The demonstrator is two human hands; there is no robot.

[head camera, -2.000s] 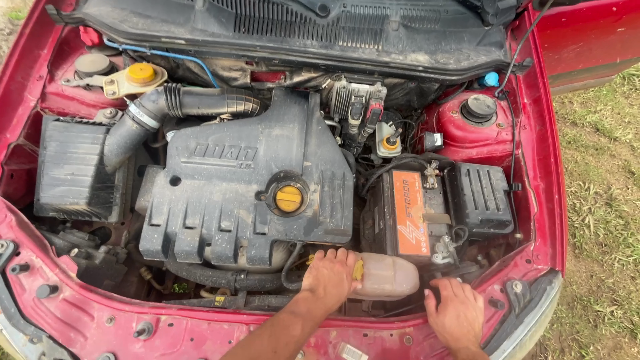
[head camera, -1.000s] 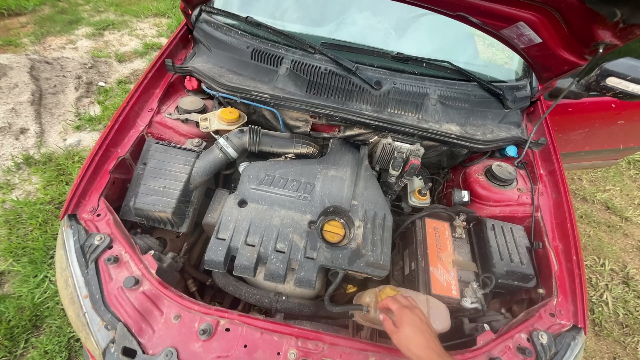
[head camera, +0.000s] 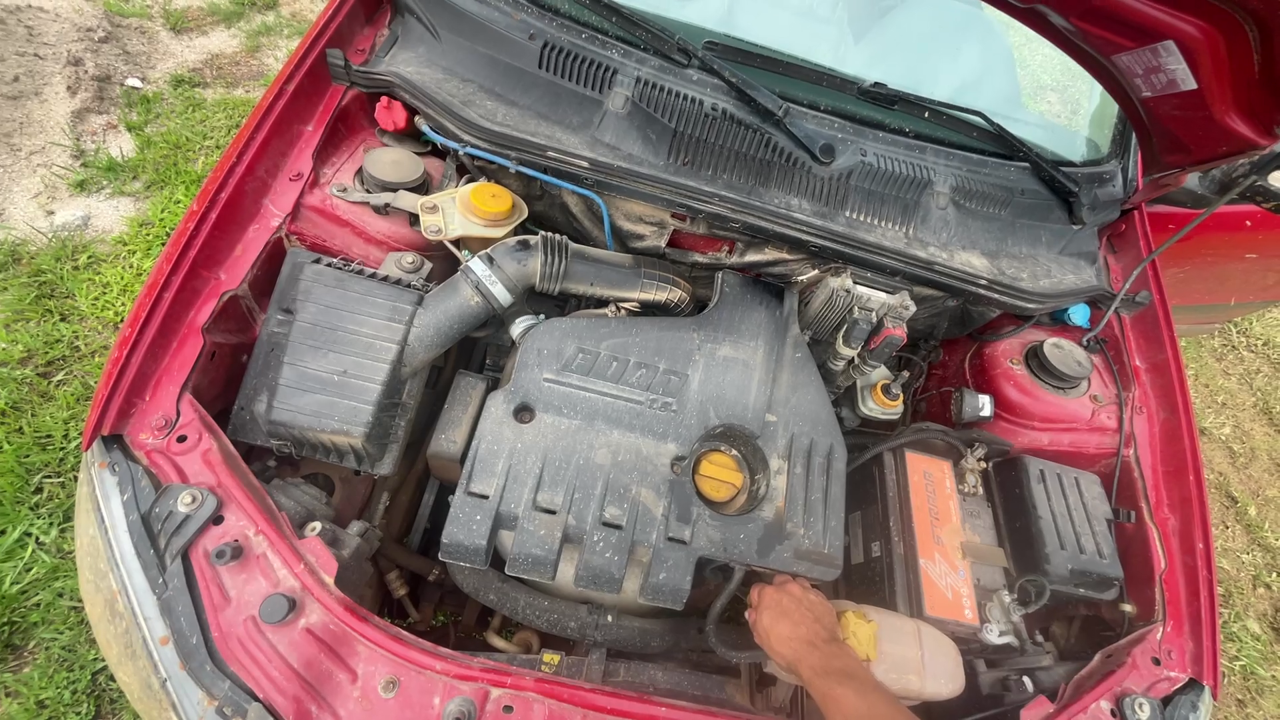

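My right hand (head camera: 795, 625) reaches in from the bottom edge with its fingers curled at the left end of the translucent coolant expansion tank (head camera: 920, 655). What lies under the fingers is hidden. The tank's yellow cap (head camera: 858, 635) shows just right of the wrist, and a curved black hose (head camera: 722, 610) runs down just left of the fingers. Above the hand is the grey plastic engine cover (head camera: 600, 440) with its yellow oil filler cap (head camera: 719, 476). My left hand is out of view.
Right of the cover sit the battery (head camera: 940, 530) and a black ribbed box (head camera: 1065, 525). An air filter housing (head camera: 330, 360) is at left. The red front crossmember (head camera: 400, 665) borders the bay below; wipers and windshield (head camera: 900, 50) lie behind.
Two seconds ago both hands were in view, one on the tank's yellow cap; now one hand is seen. It has moved from the cap to the tank's left end. The view has shifted left.
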